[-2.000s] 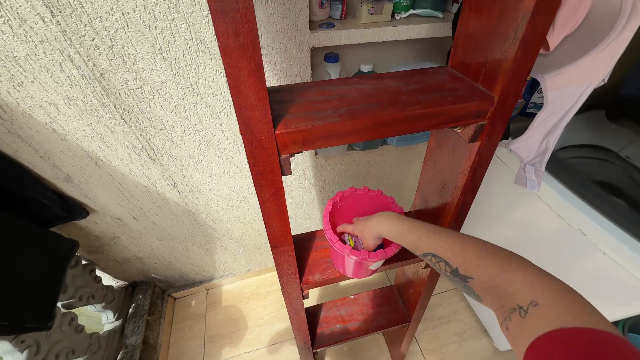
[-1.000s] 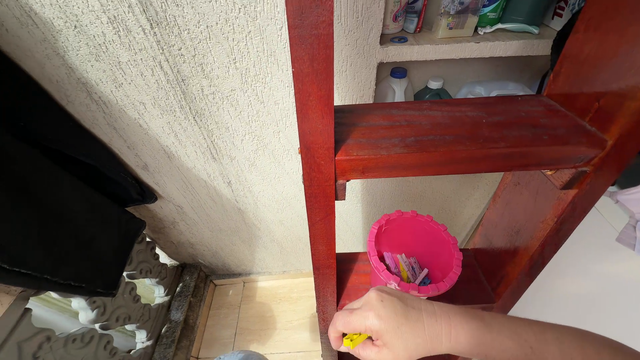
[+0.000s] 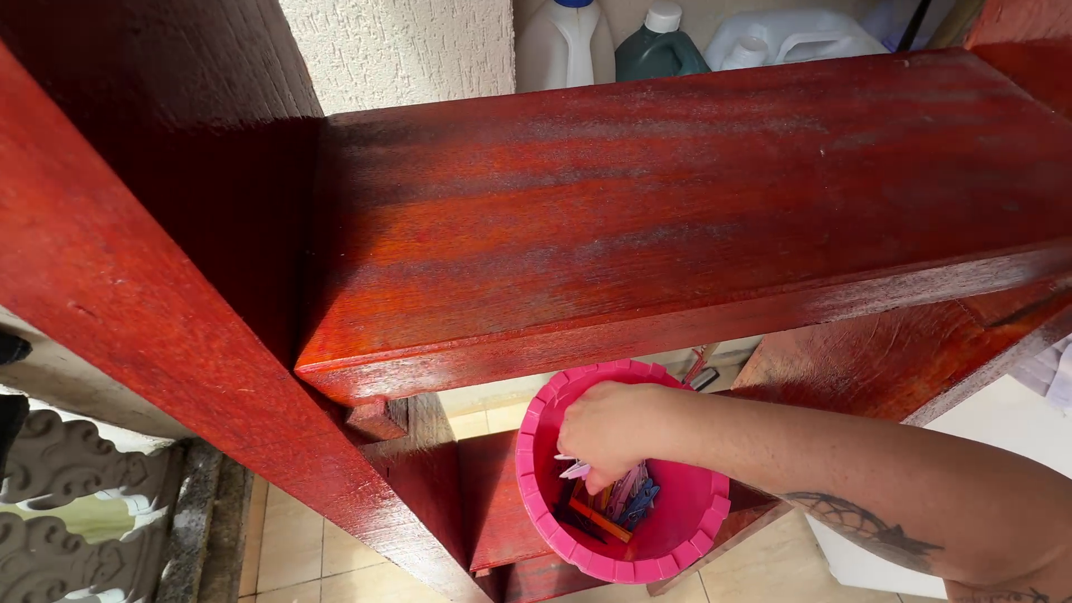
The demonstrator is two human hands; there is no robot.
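Note:
My right hand [image 3: 605,431] reaches into a pink plastic bucket [image 3: 693,548], coming in over its right side. A pale lilac clothespin [image 3: 574,469] is pinched at my fingertips. Under the hand lie several loose clothespins [image 3: 624,502] in orange, purple and blue at the bottom of the bucket. The bucket stands on a lower step [image 3: 502,502] of a red-painted wooden ladder. My left hand is out of view.
A broad upper step [image 3: 670,209] crosses above the bucket, joined to the ladder's left rail [image 3: 167,310]. Plastic jugs [image 3: 565,50] stand behind it by the textured wall [image 3: 402,50]. Ornamental openwork [image 3: 75,469] is at lower left.
My right hand, which held a yellow clothespin in front of the bucket a second ago, is now inside the bucket; the yellow one is not seen. The view is much closer to the ladder.

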